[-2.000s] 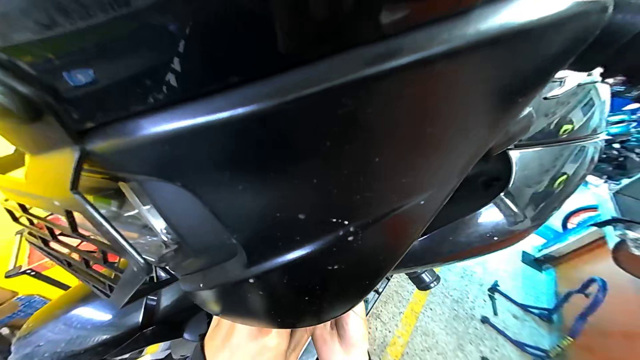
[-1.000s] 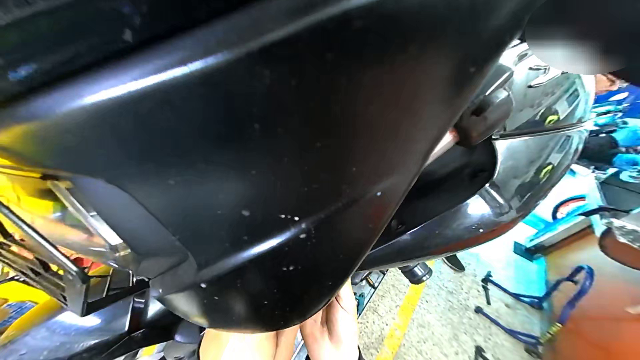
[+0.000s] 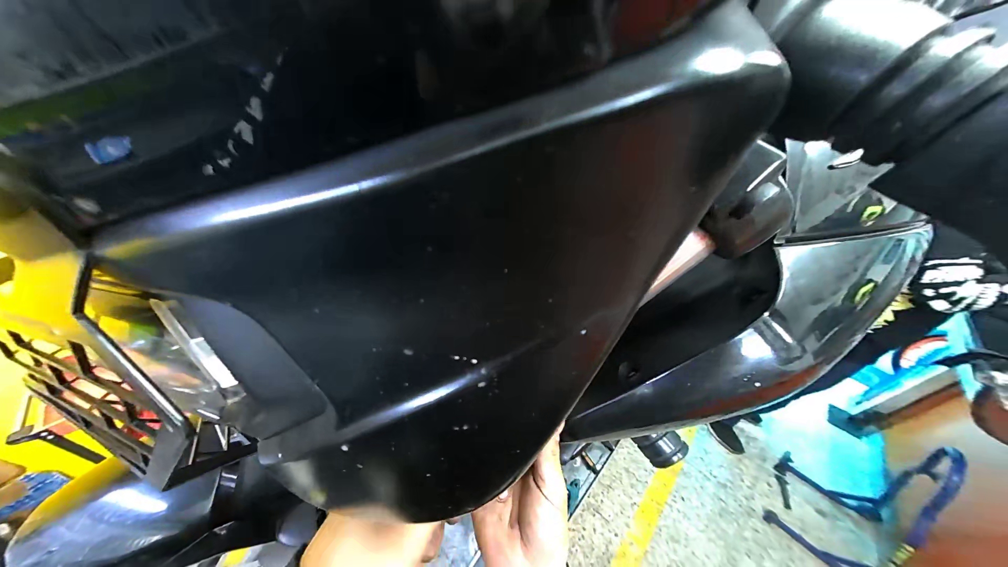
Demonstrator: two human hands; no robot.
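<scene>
A glossy black plastic scooter or motorcycle fairing panel [image 3: 441, 299] fills the middle of the view, with small pale specks on its lower part. Below its bottom edge my left hand [image 3: 374, 539] shows only as wrist and forearm; its fingers are hidden behind the panel. My right hand [image 3: 521, 512] is beside it at the panel's lower right edge, palm partly visible, fingertips hidden under that edge. What either hand holds cannot be seen. Left of the panel are a clear lamp lens [image 3: 193, 354] and a black metal grille guard [image 3: 94, 402].
A black front fender [image 3: 118, 504] lies at lower left. A glossy body panel [image 3: 835, 291] extends right, over speckled floor with a yellow line [image 3: 650, 512]. A blue metal stand [image 3: 906, 488] is on the floor at right. A person's dark printed garment [image 3: 957, 276] shows behind.
The view shifted and moved back again. Both hands remain below the panel's lower edge; the right hand's fingers reach up along the edge more visibly than two seconds ago.
</scene>
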